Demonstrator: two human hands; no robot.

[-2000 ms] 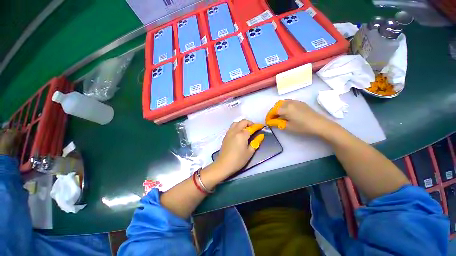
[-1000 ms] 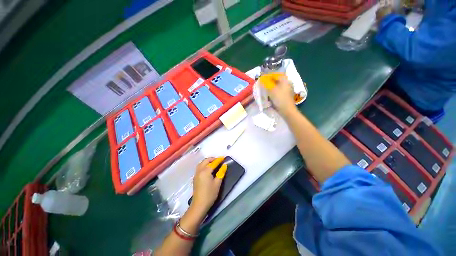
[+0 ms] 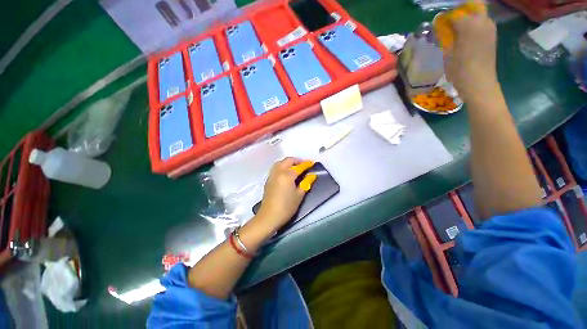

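Note:
A glossy black smartphone lies screen up and slanted on the white mat. My left hand, with yellow-orange finger cots, holds it down at its left part and hides some of it. My right hand is raised at the upper right, over the clear dispenser. Its fingertips are bunched and blurred; I cannot tell whether they hold anything. A thin pale stick with a dark end and a crumpled white wipe lie on the mat.
A red tray of light-blue phones stands behind the mat, a cream card at its front edge. A metal dish holds orange cots. Clear film, a white bottle and stacked red trays are at left.
My right hand has left the phone, gone to the dispenser and risen further. My left hand stays on the phone. The stick now shows on the mat. The camera view swung and came back.

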